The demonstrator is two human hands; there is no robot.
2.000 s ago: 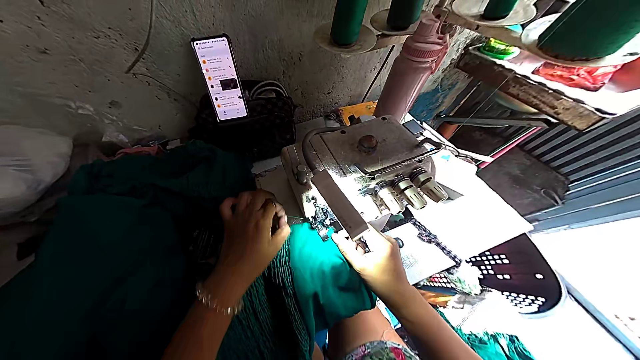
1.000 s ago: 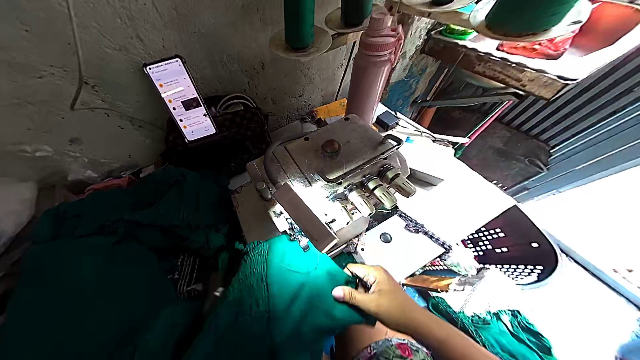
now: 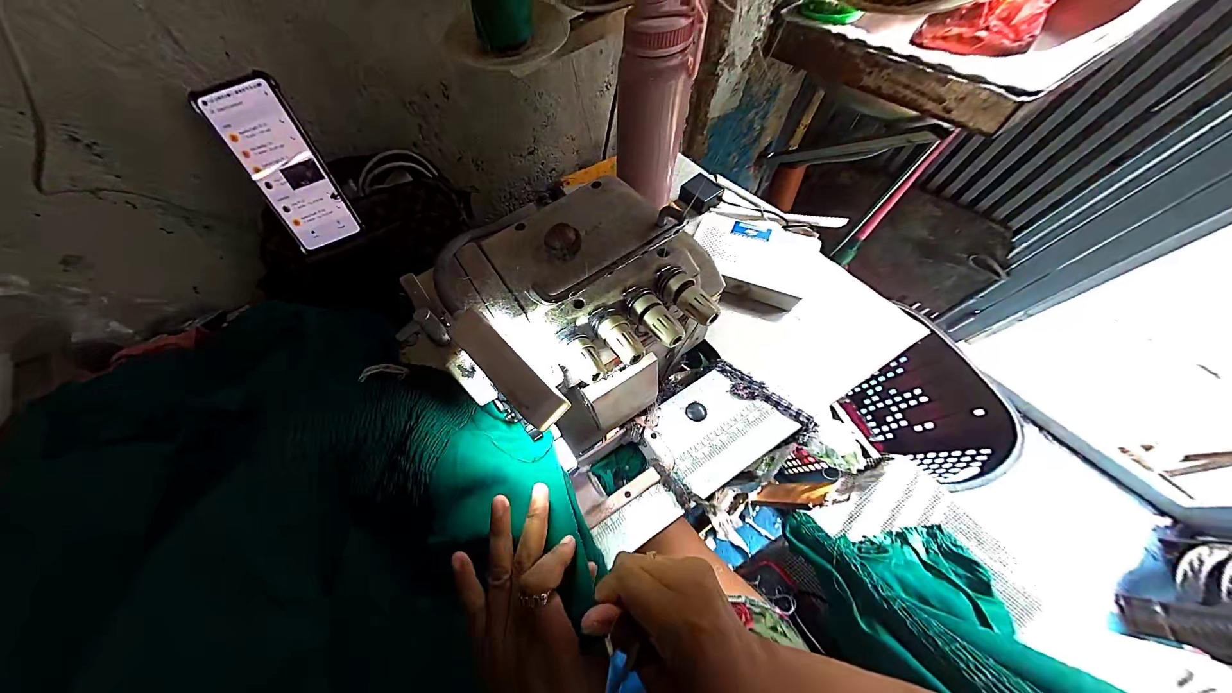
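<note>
Green fabric (image 3: 510, 481) with a gathered band lies under the presser foot area of a serger sewing machine (image 3: 577, 279), lit by its lamp. My left hand (image 3: 525, 587), with a ring on one finger, rests on the fabric below the needle area, fingers spread. Close on its right, my right hand (image 3: 664, 606) is curled with thumb and fingers together at the fabric's edge; whether it pinches the cloth or something else is hard to tell. The rest of the green fabric spreads in shadow at the left.
A phone (image 3: 279, 164) leans by the wall. Behind the machine stands a pink bottle (image 3: 659, 106). A dark perforated basket (image 3: 929, 414) and more green cloth (image 3: 924, 587) are at the right. A thread spool (image 3: 502, 24) and a wooden shelf (image 3: 895, 72) are above.
My left hand, on the fabric left of the needle two seconds ago and not visible one second ago, now lies below the needle area. My right hand has moved lower, beside it.
</note>
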